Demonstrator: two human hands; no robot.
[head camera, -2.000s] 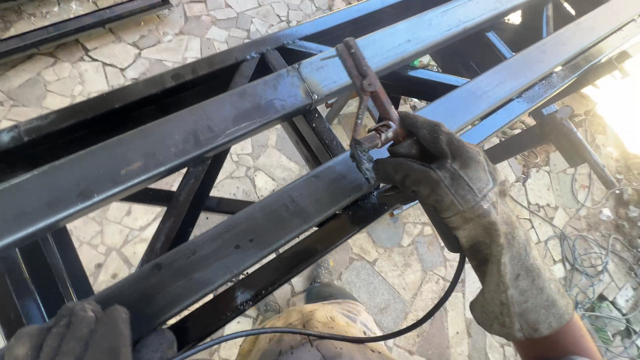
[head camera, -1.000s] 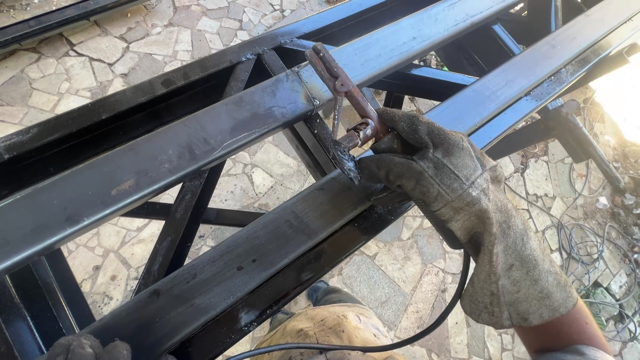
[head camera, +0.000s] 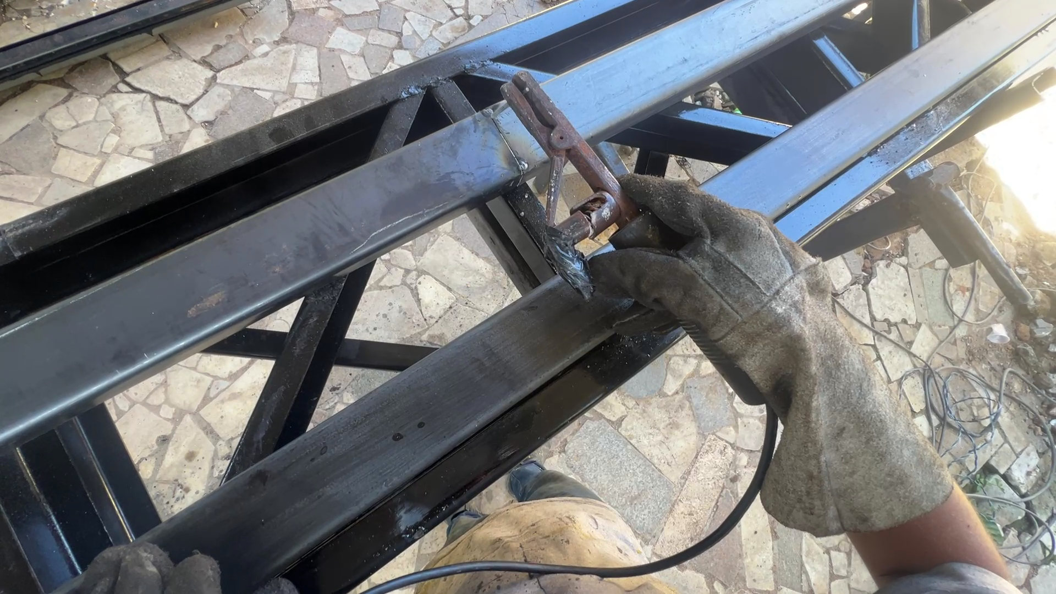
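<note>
My right hand (head camera: 726, 289), in a grey-brown leather welding gauntlet, is closed around a rusty electrode holder (head camera: 582, 161). Its jaws point up and left, and a black cable (head camera: 660, 565) runs down from the glove. The glove is over the near steel tube (head camera: 396, 412), by the dark frayed wrapping on the holder. At the lower left edge my left hand (head camera: 153, 571), in a dark glove, lies at the near tube; most of it is cut off. Beyond, a parallel steel tube (head camera: 272, 239) bears a welded seam with heat tint.
Dark diagonal braces (head camera: 309, 355) join the frame's rails, with openings between them. Another dark steel bar (head camera: 91, 37) lies at the upper left. Loose wires (head camera: 961, 412) tangle on the stone paving (head camera: 627, 462) at right. A steel arm (head camera: 973, 231) juts from the frame.
The holder has swung slightly, and its dark wrapped end no longer covers the same part of the near tube. My left hand shows less than two seconds ago.
</note>
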